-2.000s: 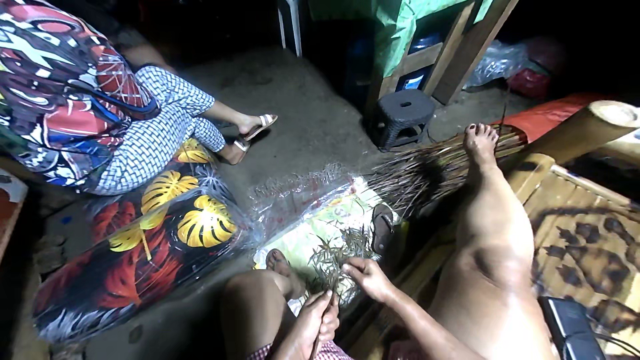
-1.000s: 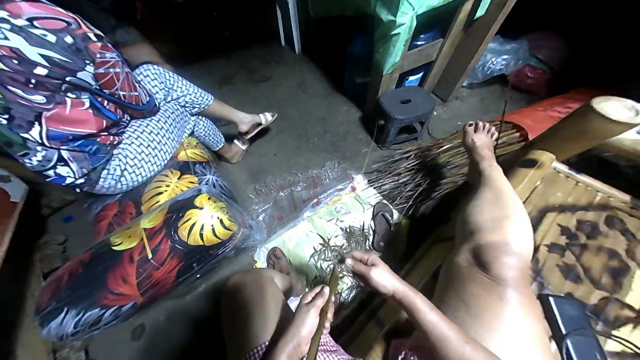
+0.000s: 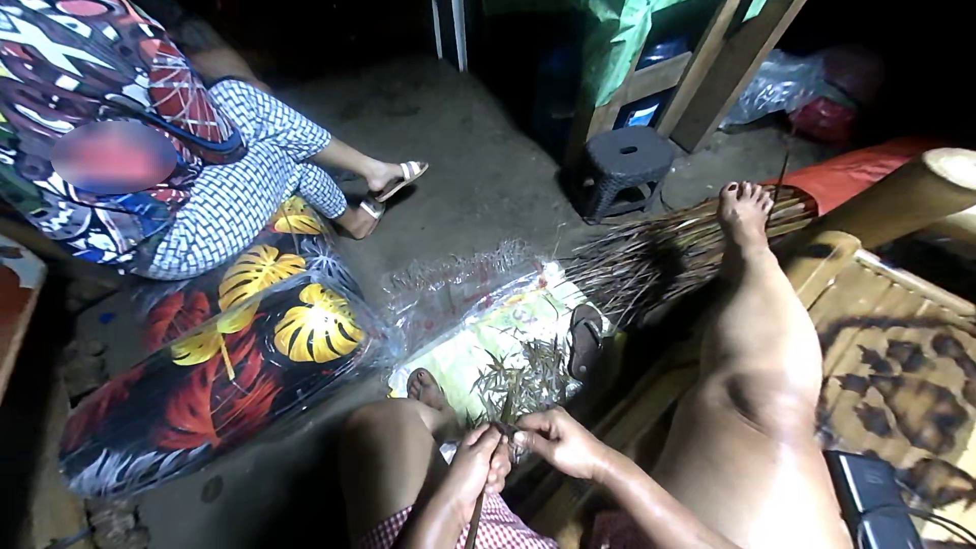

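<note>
My left hand (image 3: 476,467) is closed around a thin brown stalk (image 3: 474,521), whose lower end hangs down over my checked shorts. Close by on its right, my right hand (image 3: 560,442) pinches at the stalk's top end with thumb and finger; the exact bit between the fingertips is too small to tell. Beneath both hands, a heap of short dry plant trimmings (image 3: 518,377) lies on a pale green and yellow sheet (image 3: 457,347). A large bundle of long thin brown stalks (image 3: 648,259) lies on the floor beyond the sheet.
A person (image 3: 252,164) sits at the left on a leaf-patterned, plastic-wrapped cushion (image 3: 229,366). A dark plastic stool (image 3: 629,164) stands near a wooden frame. A dark flip-flop (image 3: 585,343) lies at the sheet's edge. On my right are a bamboo seat (image 3: 900,305) and a black device (image 3: 869,488) with cables.
My hands have come closer together at the stalk's top end since one second ago, when the right hand was a little farther from the left.
</note>
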